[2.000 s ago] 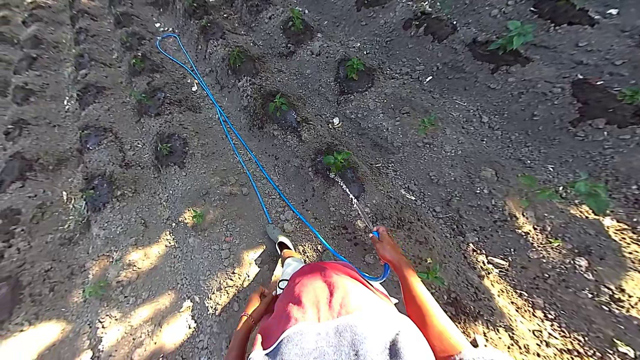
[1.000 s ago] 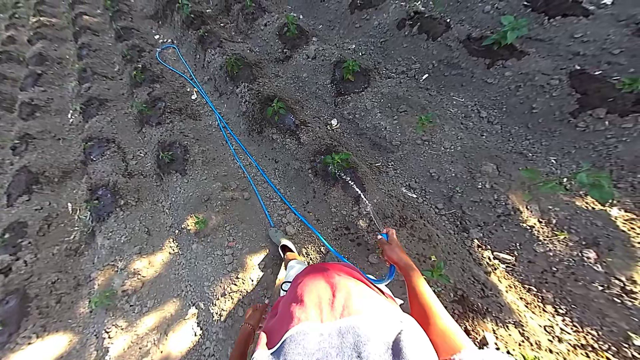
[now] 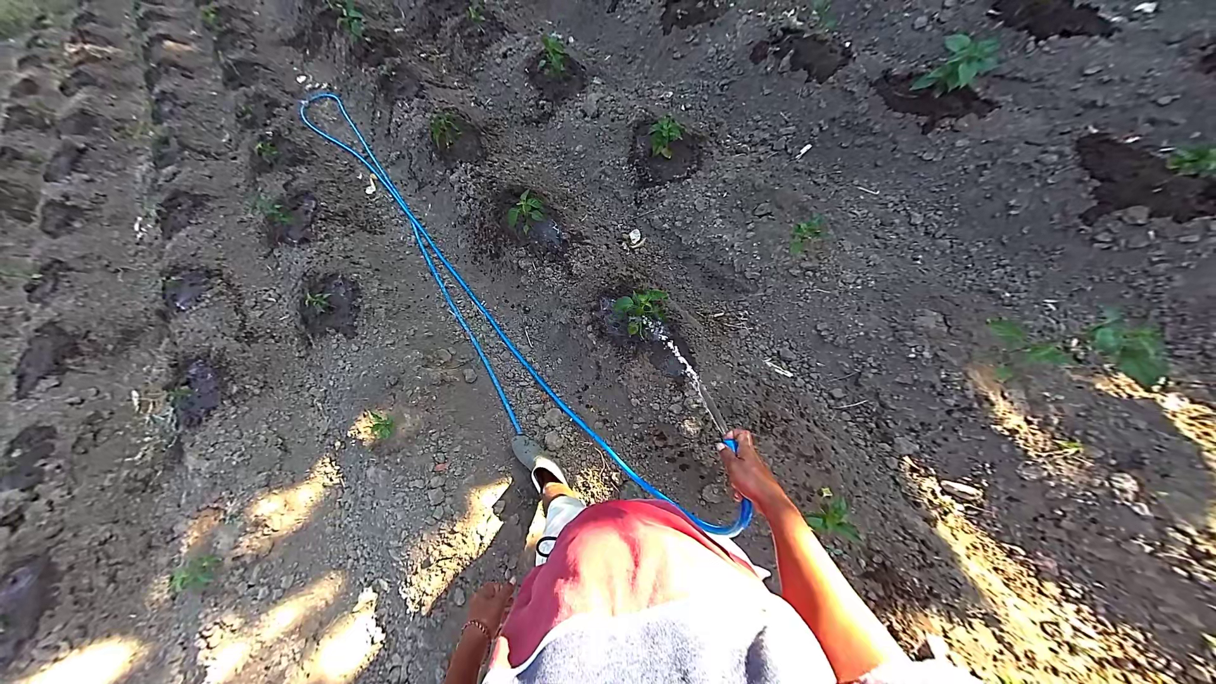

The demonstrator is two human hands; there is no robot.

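Observation:
My right hand (image 3: pixel 747 468) is closed around the end of a blue hose (image 3: pixel 570 411), right of my body. A stream of water (image 3: pixel 692 373) runs from the hose end up and left to a small leafy plant (image 3: pixel 639 309), whose soil is dark and wet. From my hand the hose bends under, passes in front of me and runs to a loop at the upper left, then comes back to my shoe (image 3: pixel 528 454). My left hand (image 3: pixel 491 604) hangs low beside my red garment, a bracelet at its wrist; its fingers are too unclear to read.
Rows of small plants stand in wet hollows, among them one beyond the stream (image 3: pixel 525 212) and one further up (image 3: pixel 665 136). A small seedling (image 3: pixel 833 518) grows close to my right forearm, another (image 3: pixel 381 425) left of my shoe. Dry, crumbly soil lies between them.
My right hand has moved slightly right and down with the hose end, and the water still lands at the same plant. The hose loop lies as before.

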